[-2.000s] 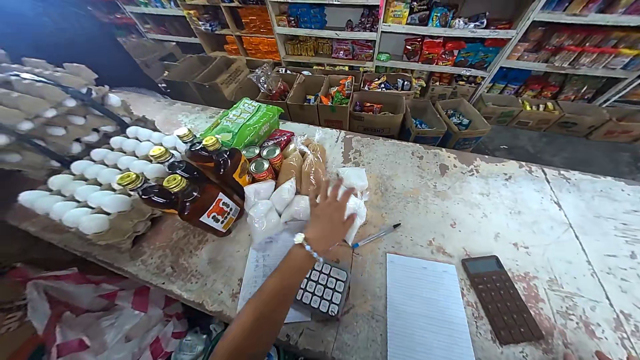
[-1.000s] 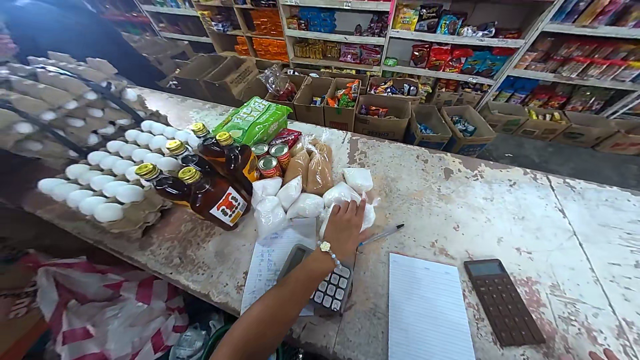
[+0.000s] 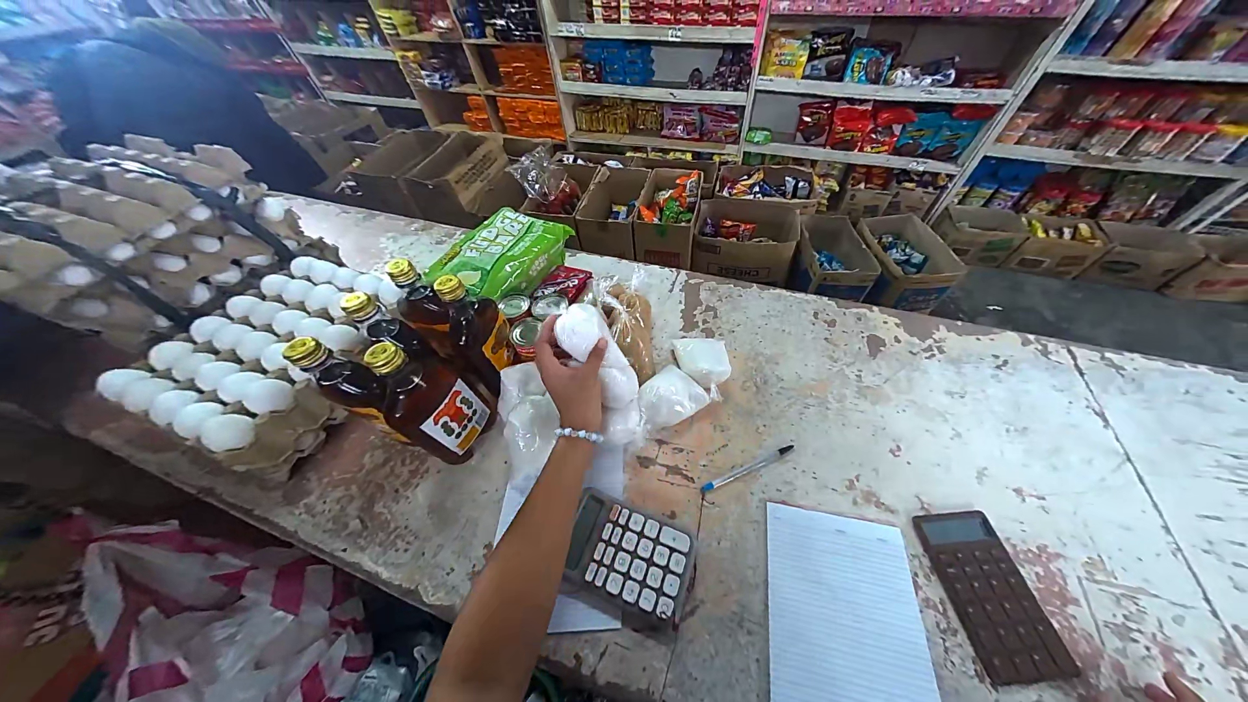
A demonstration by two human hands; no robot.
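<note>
My left hand (image 3: 575, 385) grips a small clear plastic bag of white contents (image 3: 579, 330) above several like bags. To its right, two more white bags (image 3: 675, 397) lie on the counter. Behind it stand bags of brown contents (image 3: 629, 327) and small cans (image 3: 526, 336). Dark bottles with yellow caps (image 3: 419, 390) stand to its left, beside a tray of white eggs (image 3: 229, 432). Only the fingertips of my right hand (image 3: 1173, 688) show at the bottom right edge, near a brown calculator (image 3: 994, 595). A grey calculator (image 3: 632, 556) rests on paper under my left forearm.
A lined paper sheet (image 3: 846, 604) and a pen (image 3: 748, 469) lie on the worn counter (image 3: 975, 419). Stacked egg trays (image 3: 136, 244) stand at the far left. A green pack (image 3: 502, 252) lies behind the bottles. Beyond are cardboard boxes (image 3: 746, 244), shelves and a blurred person (image 3: 175, 107).
My left hand has moved from the right-hand white bags to the left and lifted one bag. Fingertips of my right hand remain at the bottom right edge.
</note>
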